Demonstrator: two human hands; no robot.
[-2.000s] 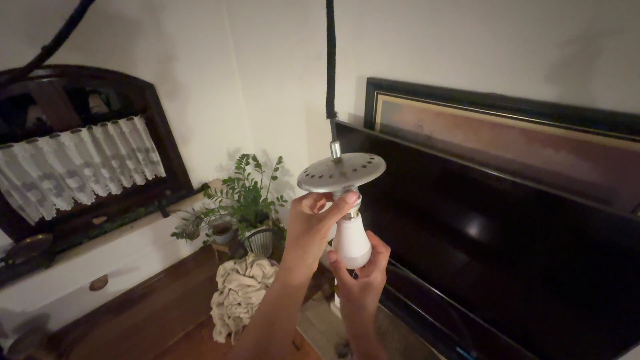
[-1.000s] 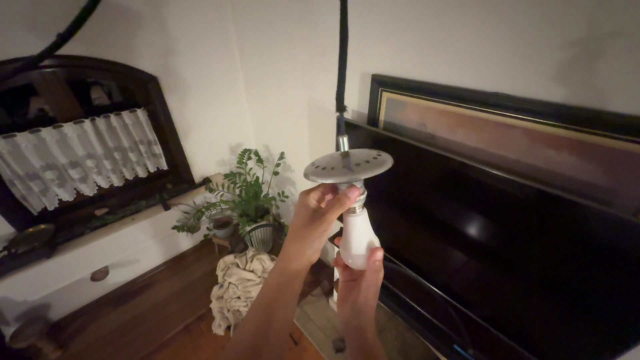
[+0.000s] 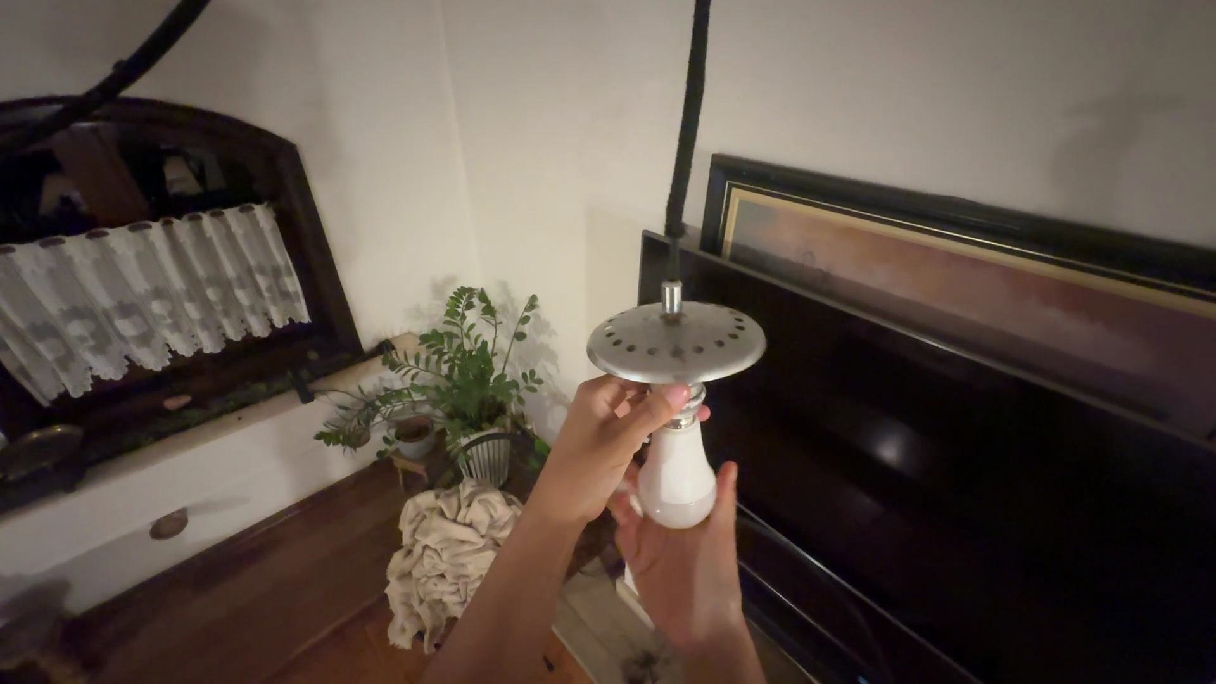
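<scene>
A round perforated metal lamp disc (image 3: 676,342) hangs from a black cord (image 3: 689,123) through a small metal sleeve. Just under the disc, my left hand (image 3: 603,432) grips the lamp socket (image 3: 686,404), its thumb across the front. A white light bulb (image 3: 676,475) points down from the socket, its base at the metal collar. My right hand (image 3: 679,560) is below and around the bulb's rounded end, thumb and fingers spread on either side; whether they press on the glass is hard to tell.
Behind on the right stand a large dark television (image 3: 931,456) and a framed picture (image 3: 950,294). Potted plants (image 3: 470,380) and a crumpled beige cloth (image 3: 446,546) are at the lower left of the hands. A curtained arched window (image 3: 152,294) is on the left.
My right hand's fingers, closed around the bulb a second ago, are now spread wider and lower about its end. My left hand has kept its grip below the disc.
</scene>
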